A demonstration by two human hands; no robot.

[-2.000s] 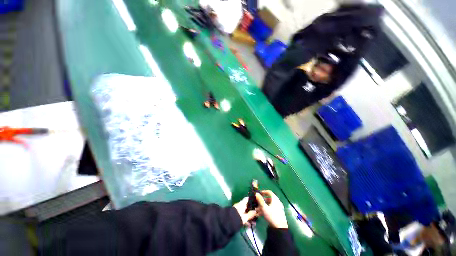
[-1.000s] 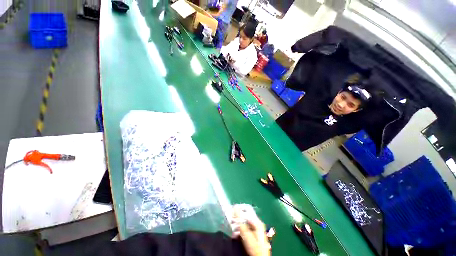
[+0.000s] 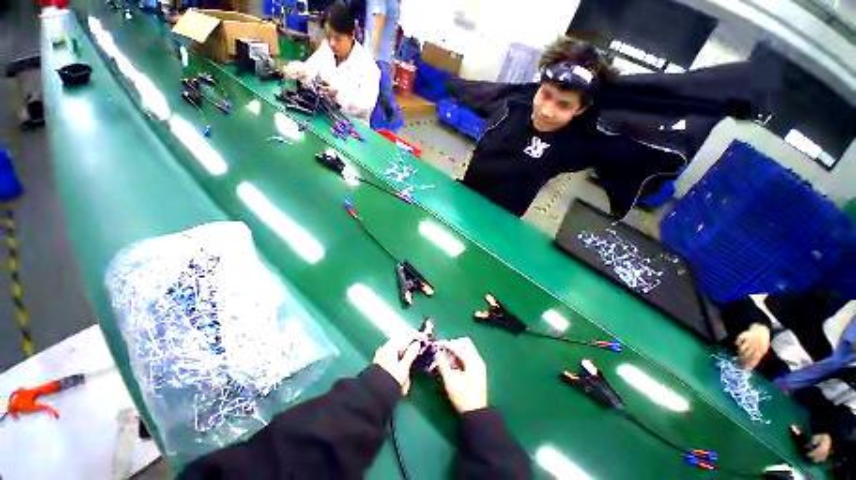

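My left hand (image 3: pixel 400 359) and my right hand (image 3: pixel 463 373) are close together over the green bench, at the lower middle of the view. Both hold a small black clamp (image 3: pixel 427 352) between the fingertips; the fingers hide much of it. A black cable (image 3: pixel 398 448) hangs down below my left hand. A large clear plastic bag (image 3: pixel 211 328) full of silver-white bent-wire parts lies to the left of my hands. Whether a wire part is in my fingers cannot be told.
Clamp leads (image 3: pixel 407 281) lie along the green bench (image 3: pixel 310 333) ahead and right. A black tray (image 3: pixel 638 267) holds silver parts across the bench. An orange blow gun (image 3: pixel 33 398) lies on the white side table (image 3: pixel 94 412). People sit opposite; another person's hand (image 3: pixel 753 345) is at right.
The view has turned right. One second ago one hand was by the bag's right edge with something pale; now both hands are together on the black clamp, right of the bag.
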